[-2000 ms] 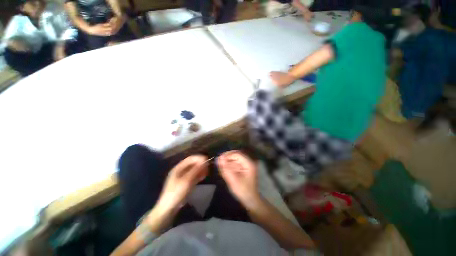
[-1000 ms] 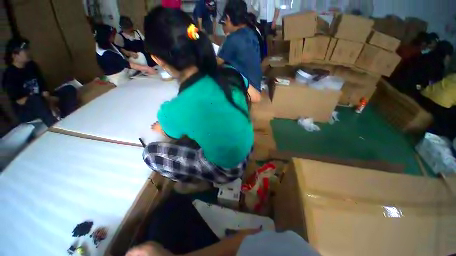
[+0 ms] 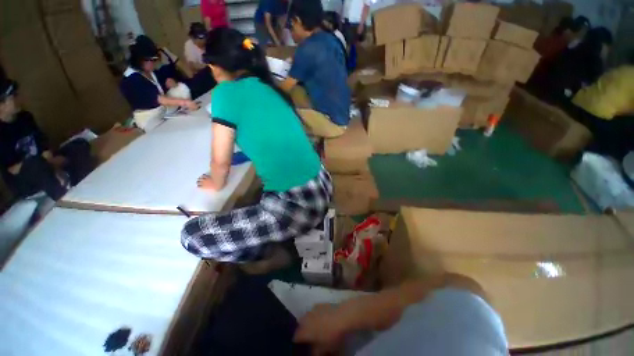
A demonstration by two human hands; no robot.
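My right hand [image 3: 321, 329] is at the bottom edge, blurred and partly cut off, low over my dark-clothed lap. Its forearm comes in from the right, out of a grey sleeve. The fingers cannot be made out, so whether it holds anything cannot be told. My left hand is not in view. On the white table sheeting at the lower left lies a dark pile of small parts [image 3: 117, 339]. A speckled brown pile [image 3: 140, 343] lies just right of it, nearer the table edge.
A person in a green top [image 3: 261, 132] leans on the white table [image 3: 90, 264] with one hand. A short dark stick [image 3: 183, 211] lies by their knee. A large cardboard box [image 3: 486, 271] stands at the right, small white boxes [image 3: 316, 261] ahead. Other people sit farther back.
The view has swung right and up from the lap and table. Both hands showed close together two seconds ago; now only my right shows. The person in green has risen and leans forward.
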